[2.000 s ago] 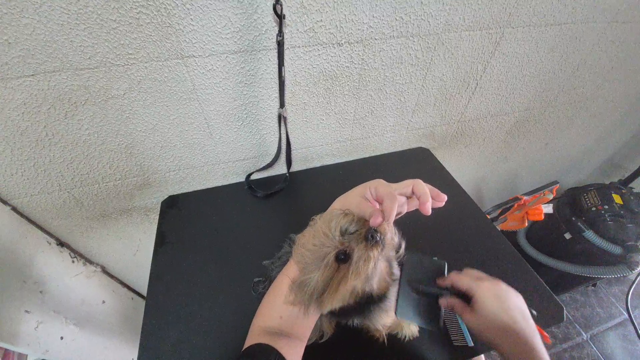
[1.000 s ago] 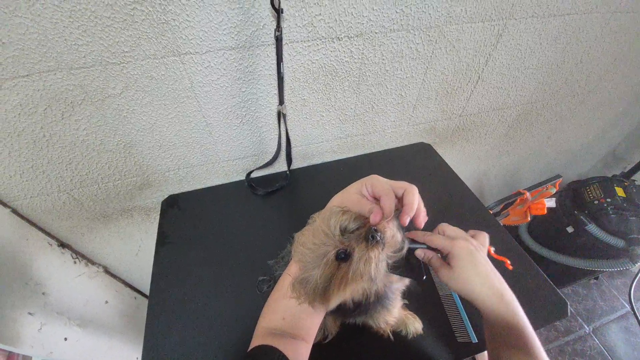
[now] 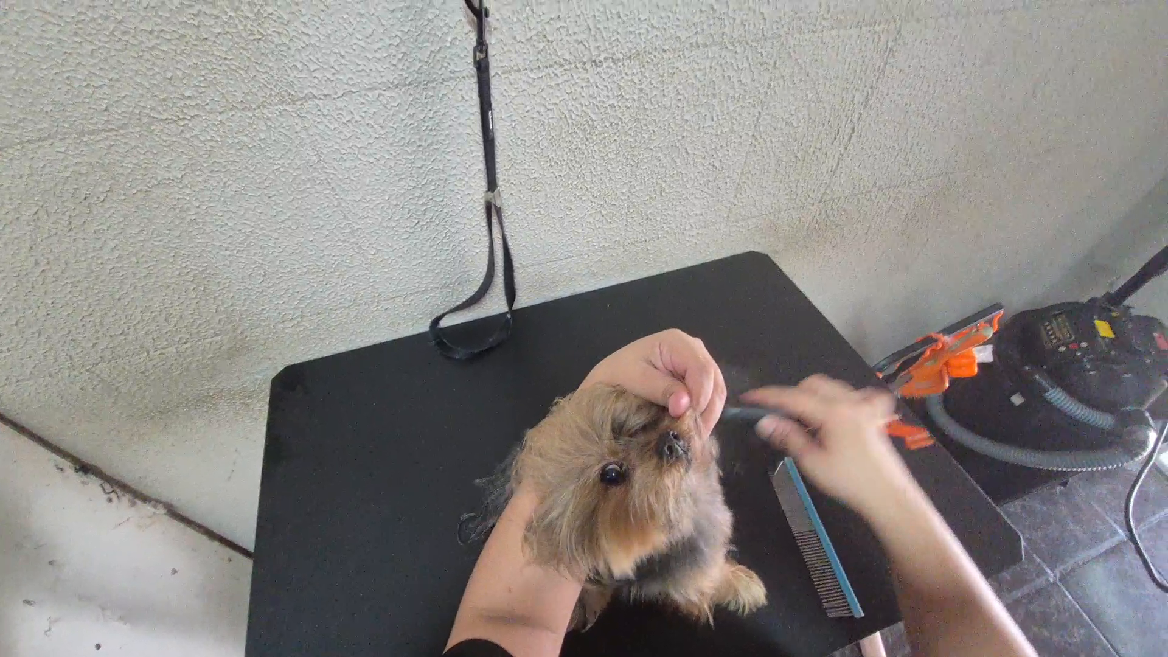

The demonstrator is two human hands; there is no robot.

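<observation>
A small long-haired tan and grey dog point(image 3: 630, 511) sits on a black grooming table point(image 3: 365, 474), its face tipped up. My left arm passes behind its head, and my left hand point(image 3: 671, 370) curls over the side of its muzzle, fingers bent and gripping there. Just right of the muzzle, my right hand point(image 3: 821, 424), blurred, holds a slim dark tool point(image 3: 744, 413) whose kind cannot be told; its tip points at the dog's face. A metal comb with a blue spine point(image 3: 817, 538) lies on the table below my right hand.
A black strap loop point(image 3: 493, 274) hangs by the textured wall and reaches the table's back edge. Loose dark hair point(image 3: 493, 497) lies left of the dog. Beyond the right edge stand orange items point(image 3: 949, 360) and a black machine with a grey hose point(image 3: 1068, 392). The floor is tiled.
My right hand has come up from the comb area to beside the muzzle, then drawn slightly right. The dark slicker-like pad that lay beside the comb no longer shows there. My left hand stays at the muzzle.
</observation>
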